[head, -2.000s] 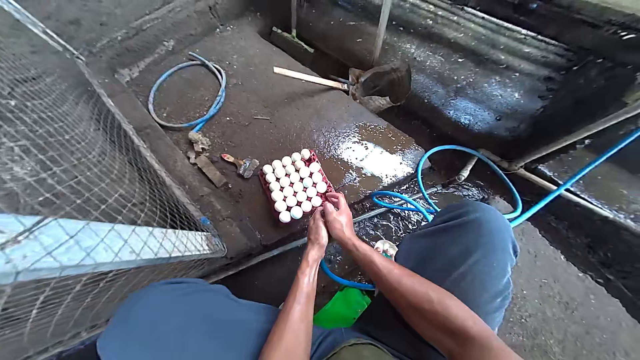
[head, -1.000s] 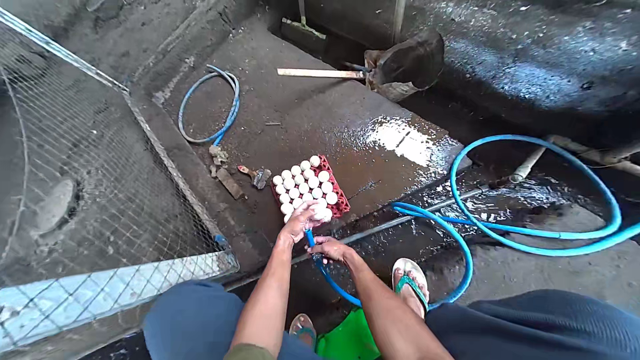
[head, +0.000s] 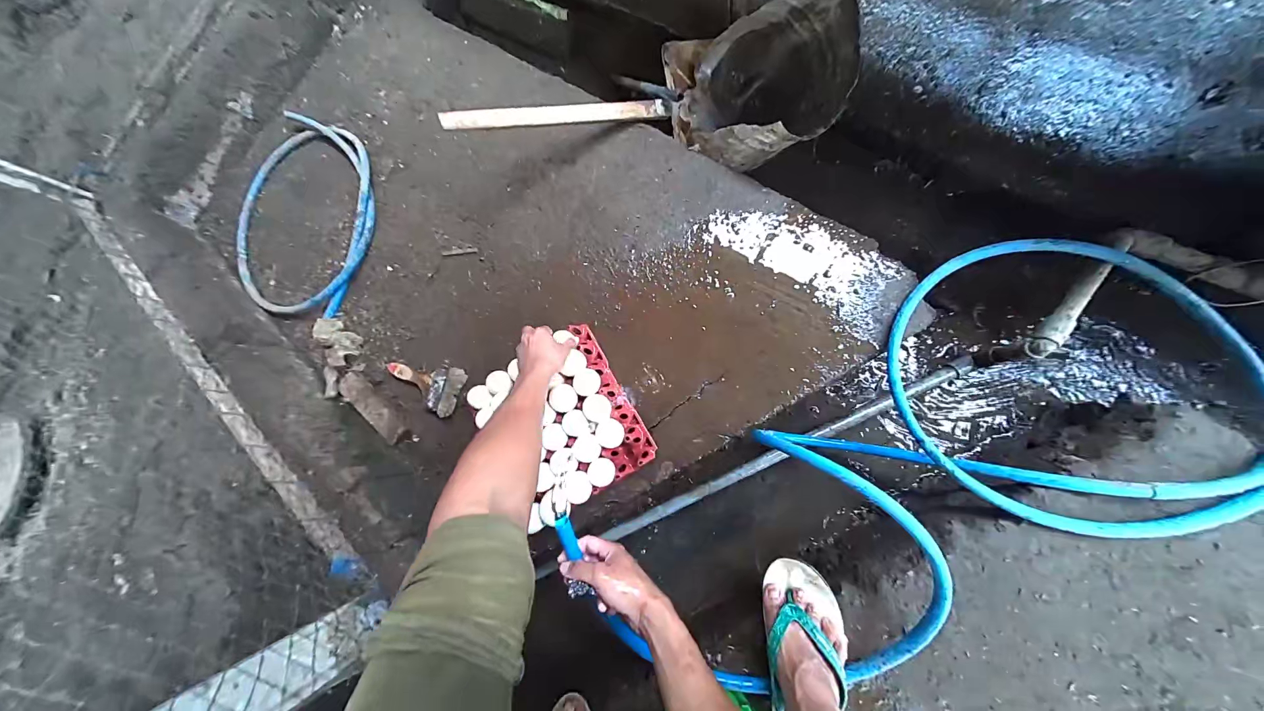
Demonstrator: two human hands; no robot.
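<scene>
White eggs (head: 563, 398) fill most of a red plastic egg tray (head: 632, 444) on the wet concrete slab; the column of cups along its right side holds none. My left hand (head: 543, 351) rests at the tray's far edge, over the eggs; whether its fingers grip one cannot be told. Below the tray's near corner my right hand (head: 612, 575) is closed round a blue hose (head: 568, 538), its end pointing at the nearest eggs with water at the mouth. A paint brush (head: 439, 387) with a red-tipped handle lies left of the tray.
A coiled hose (head: 360, 227) lies at upper left, a wooden-handled scoop (head: 553, 115) at the top. Loops of blue hose (head: 899, 375) spread at right beside a metal pipe (head: 681, 499). A wire-mesh panel (head: 227, 405) borders the left. A sandaled foot (head: 805, 632) stands below.
My left hand has moved from the tray's near side to its far edge. The right hand still holds the hose, which was not visible in the hands two seconds ago. The view has come closer.
</scene>
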